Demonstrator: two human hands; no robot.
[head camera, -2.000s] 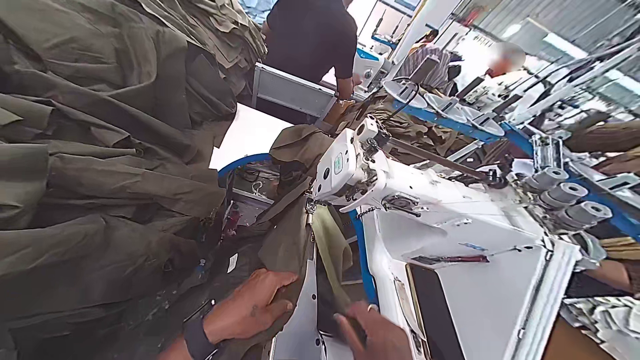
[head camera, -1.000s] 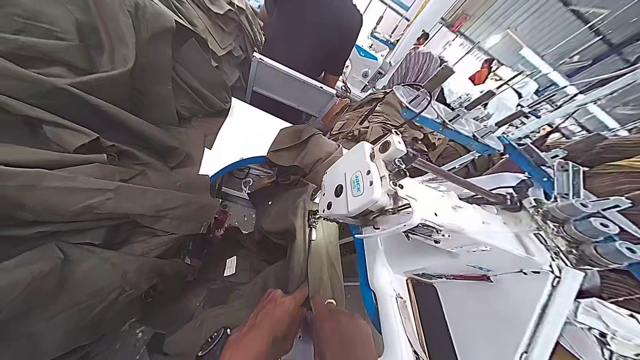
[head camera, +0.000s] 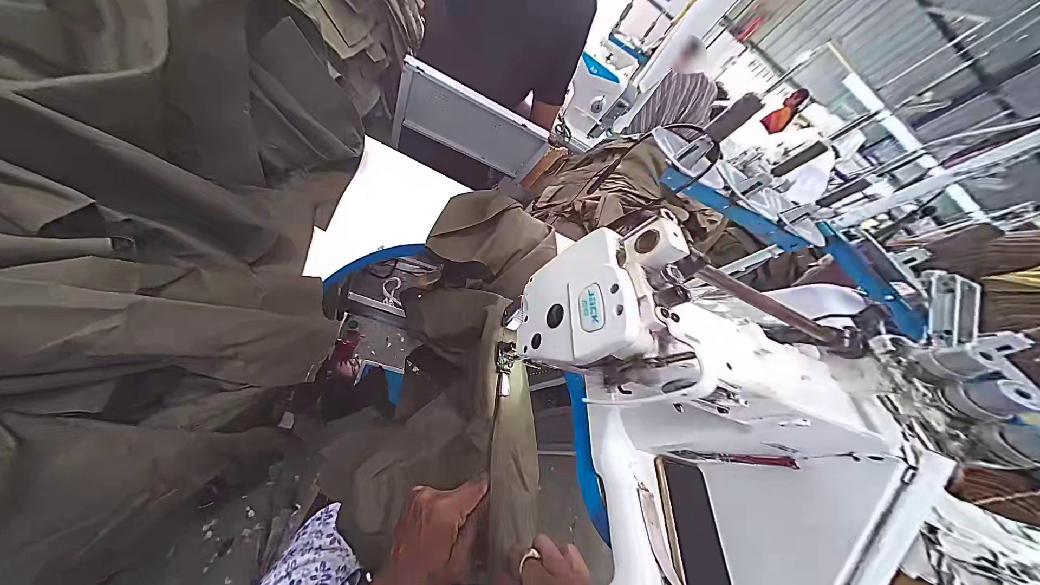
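Observation:
A white Jack industrial sewing machine (head camera: 581, 301) stands at the centre, its presser foot (head camera: 504, 378) down over a long olive fabric strip (head camera: 513, 463). That strip runs from the needle area toward me. My left hand (head camera: 439, 528) grips the olive cloth at the strip's left edge, below the foot. At the strip's lower right is my right hand (head camera: 554, 562), with a ring on one finger and the fingers curled on the fabric; the frame's bottom edge cuts it off. More olive cloth (head camera: 487, 236) is bunched behind the needle area.
Large olive garment pieces (head camera: 162, 325) hang at the left. A white tabletop with a blue edge (head camera: 390, 195) lies beyond them. Thread cones (head camera: 983, 398) stand at the right. A co-worker in a dark shirt (head camera: 504, 49) is at the back, beside a grey metal panel (head camera: 471, 114).
My right hand, blurred and apart from the left two seconds ago, is now close beside it at the strip. The strip lies straighter below the presser foot.

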